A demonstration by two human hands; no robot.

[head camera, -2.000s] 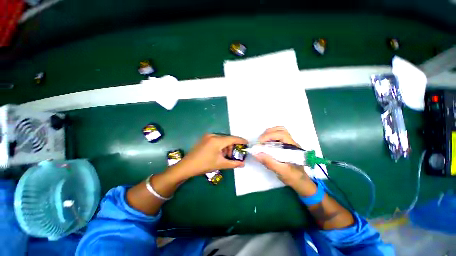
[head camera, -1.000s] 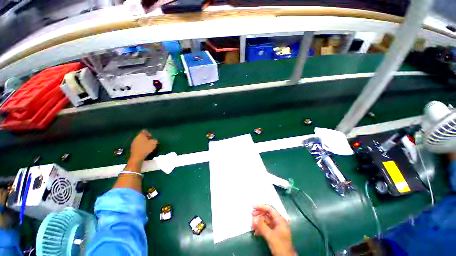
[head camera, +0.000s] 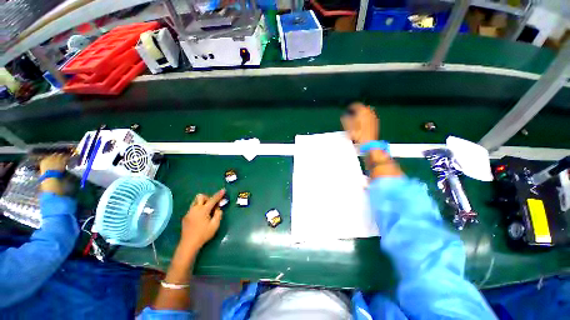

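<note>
My left hand (head camera: 201, 220) is low over the green bench, fingers apart, its fingertips at a small black module (head camera: 223, 202) with a white patch. Three similar modules lie close by: one behind (head camera: 230, 175), one to the right (head camera: 243, 199) and one nearer the sheet (head camera: 273, 217). My right hand (head camera: 364, 127) is blurred, reaching over the belt beyond the white paper sheet (head camera: 325, 187). Its fingers are closed on a dark thing that looks like a module (head camera: 350, 112). My right sleeve covers the sheet's right side, and the syringe is not visible.
A light-blue fan (head camera: 134, 210) and white bench unit (head camera: 115, 156) stand left, beside another person's arm. Tissue (head camera: 249, 149) lies on the rail. A silver packet (head camera: 453, 187) and black dispenser (head camera: 528, 209) are right. More modules lie on the belt (head camera: 190, 129).
My left hand has come back from the belt to the bench modules, where one more module now lies. My right hand has moved from the sheet out over the belt. The view has shifted.
</note>
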